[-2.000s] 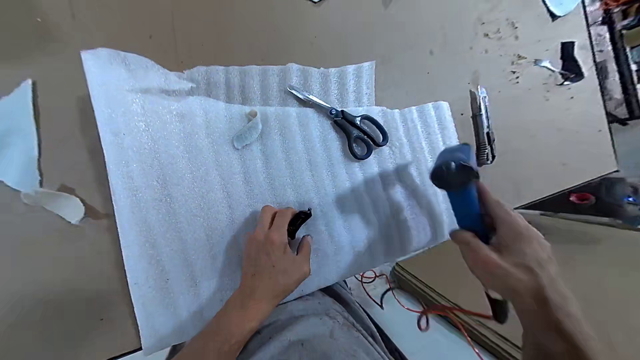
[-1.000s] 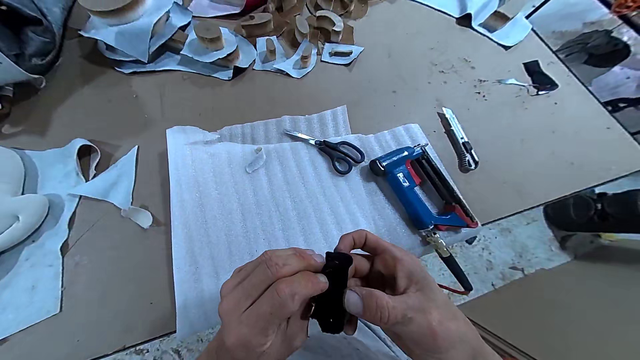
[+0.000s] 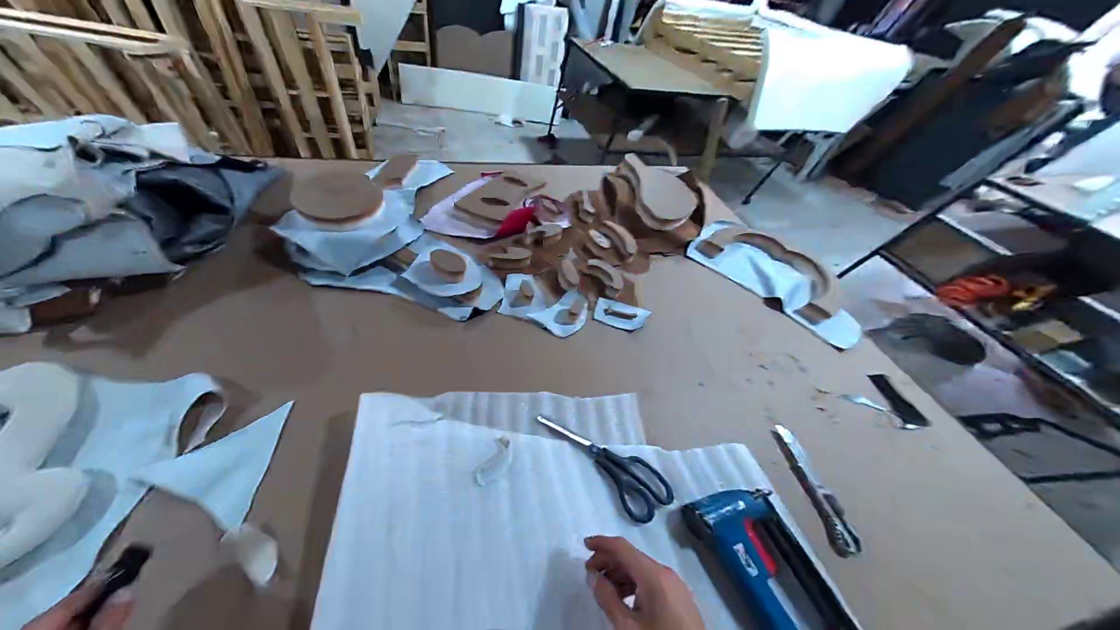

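Note:
At the lower left, my left hand [image 3: 83,608] grips a small black piece [image 3: 122,569], blurred, beside pale fabric. My right hand [image 3: 643,586] hovers over the white foam sheet [image 3: 437,525] with fingers curled and nothing seen in it. Black-handled scissors [image 3: 617,468] lie on the foam above that hand, with a small pale scrap [image 3: 493,462] to their left. To the right of the hand rests a blue pneumatic stapler [image 3: 744,551], and past it a utility knife [image 3: 818,494] lies on the table.
Pale fabric [image 3: 219,464] with a padded white shape [image 3: 39,464] lies at left. Fabric-backed brown pieces [image 3: 446,267] are heaped at the table's far side, beside piled grey cloth [image 3: 79,219]. A tool with a black handle [image 3: 897,401] lies near the right edge.
My hands have parted: the left has moved left with the black piece, and the right no longer touches it. Earlier the right hand held the stapler, then it lay down. The view has tilted up.

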